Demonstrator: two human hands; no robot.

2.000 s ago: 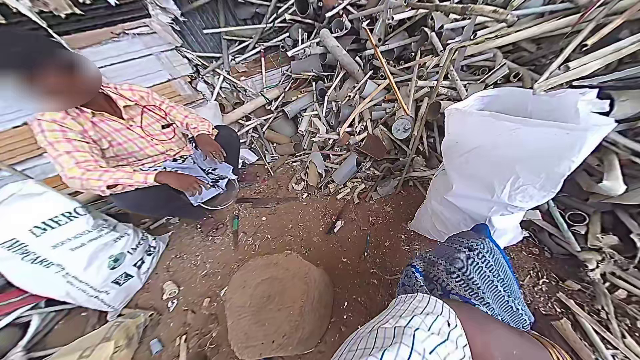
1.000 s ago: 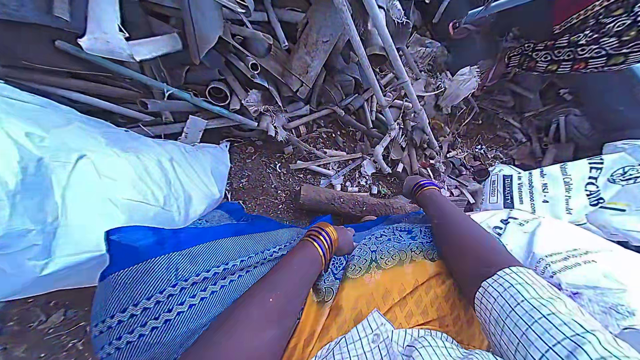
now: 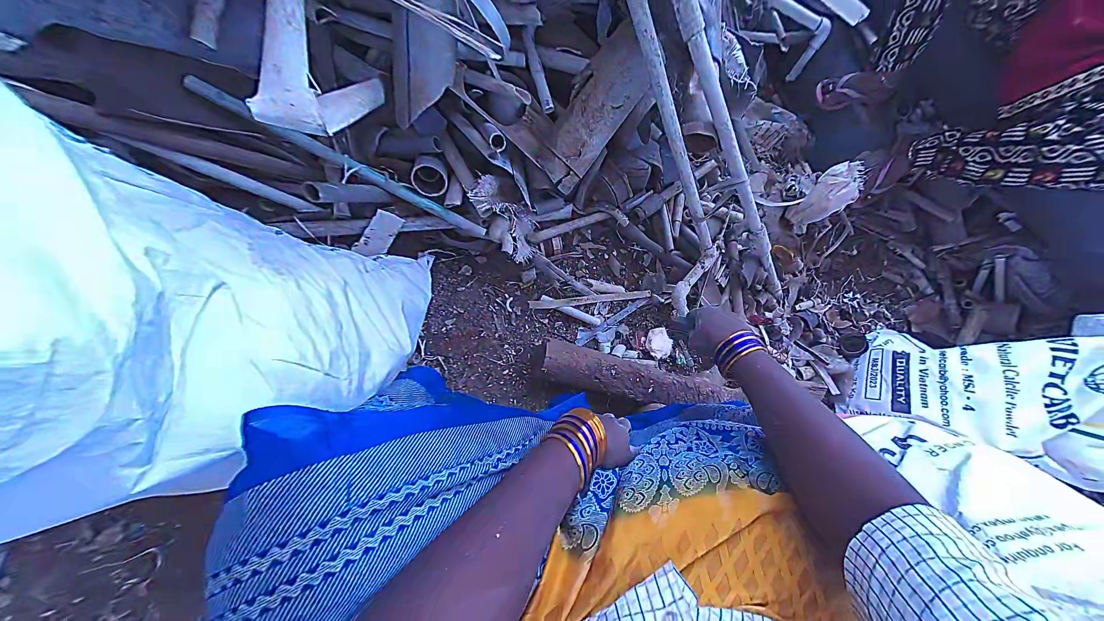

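My left hand (image 3: 614, 442), with bangles at the wrist, rests on the blue patterned cloth (image 3: 371, 509) over my lap, its fingers curled; whether it grips a fold is hard to tell. Beyond the wooden log (image 3: 634, 373), my right hand (image 3: 716, 335) reaches down to the ground among small scraps. Its fingertips are dark and partly hidden, so what it touches is unclear. A small whitish lump (image 3: 659, 343) lies just left of it, and thin pale strips (image 3: 595, 299) lie farther left. Yellow-orange cloth (image 3: 699, 552) shows between my forearms.
A large white sack (image 3: 198, 302) bulges at the left. Printed white sacks (image 3: 992, 397) lie at the right. Ahead is a heap of scrap pipes (image 3: 429, 175) and long poles (image 3: 724, 129). Patterned dark cloth (image 3: 1009, 155), seemingly another person's clothing, shows at the upper right.
The view has swung far down from the seated person and wide heap to my lap. Since one second ago, my right hand has moved forward past the log to the scraps; my left stays on the cloth.
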